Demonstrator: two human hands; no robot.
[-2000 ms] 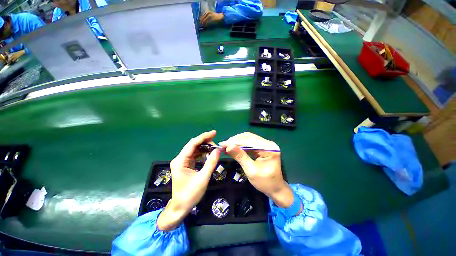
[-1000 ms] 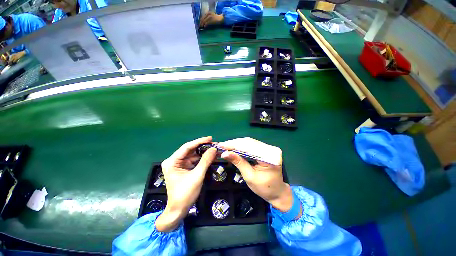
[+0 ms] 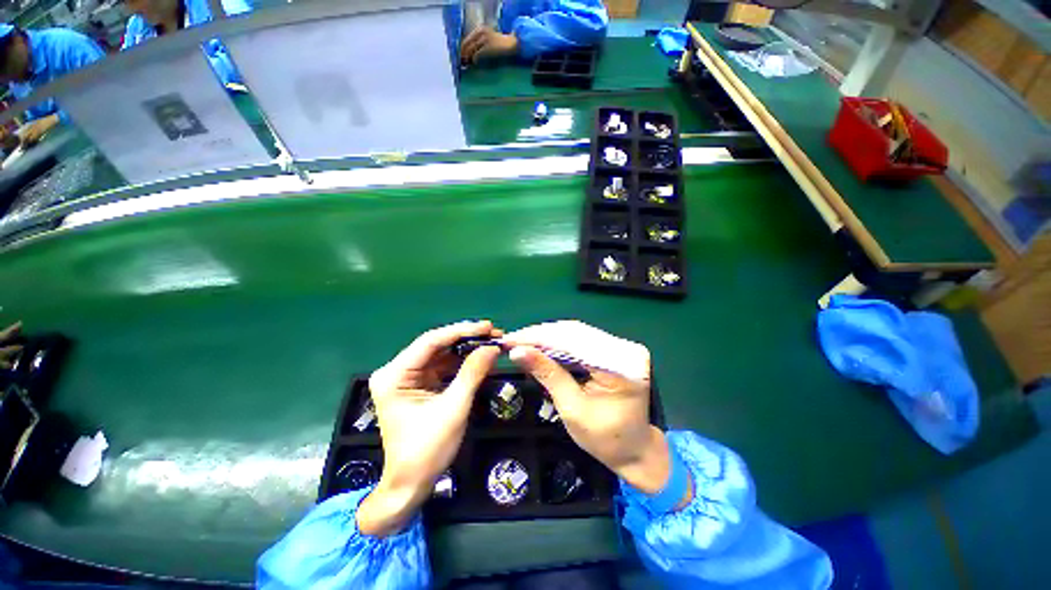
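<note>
My left hand (image 3: 429,403) holds a small dark-rimmed round unit (image 3: 470,345) between thumb and fingertips, seen nearly edge-on. My right hand (image 3: 594,386) holds a slim fine hand tool (image 3: 559,355), mostly covered by the fingers. The fingertips of both hands meet at the unit, and the tool's tip is too small to tell. Both hands are above a black pocket tray (image 3: 464,502). Its pockets hold shiny round units (image 3: 507,481) and a black ring (image 3: 357,474); the wrists hide part of it.
A second black tray (image 3: 633,209) with units lies farther back. A blue cloth bundle (image 3: 905,360) lies right, below a shelf with a red basket (image 3: 885,140). A white scrap (image 3: 84,458) and a black box (image 3: 32,438) are left. Other workers' hands (image 3: 489,45) show beyond the divider.
The tool in my right hand has tilted from nearly level to sloping down rightward. My left hand has shifted slightly left and the unit has turned. Another person's fingers have appeared at the left edge.
</note>
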